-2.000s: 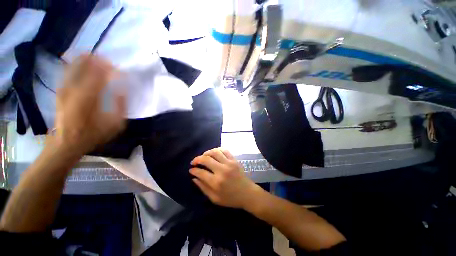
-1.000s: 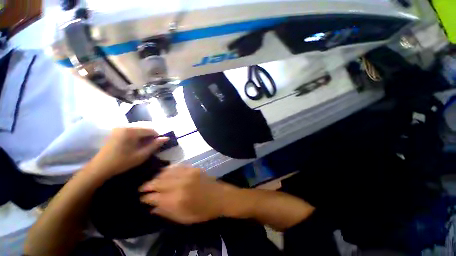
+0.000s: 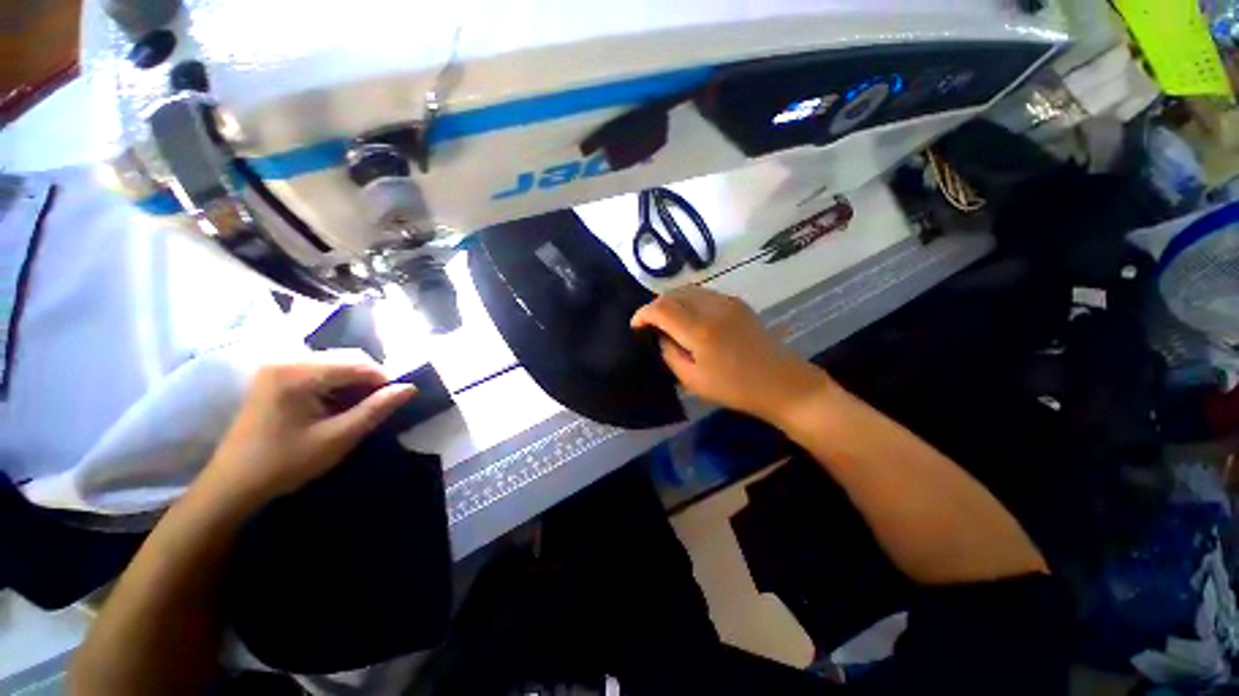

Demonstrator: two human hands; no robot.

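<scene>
My left hand [image 3: 319, 415] pinches a black fabric panel [image 3: 356, 551] between thumb and fingers, just in front of the needle area. The panel hangs over the table edge, and its narrow end [image 3: 427, 390] sticks out right of my thumb. My right hand [image 3: 713, 347] has its fingers on the right edge of the curved black piece [image 3: 578, 320], which lies flat right of the needle; its fingertips are partly hidden. The presser foot area [image 3: 428, 292] of the white sewing machine [image 3: 544, 116] is in bright glare. Pale cloth [image 3: 177, 428] lies left of the needle.
Black-handled scissors [image 3: 673, 234] and a slim tool with a dark red handle [image 3: 811, 229] lie behind my right hand. A ruler strip [image 3: 537, 462] runs along the table's front edge. Dark cloth [image 3: 1006, 326] is heaped at right near a blue-rimmed fan [image 3: 1209, 272].
My right hand has moved right, from the black panel to the curved black piece. My left hand still pinches the panel, which now hangs more in the open. The view has shifted slightly.
</scene>
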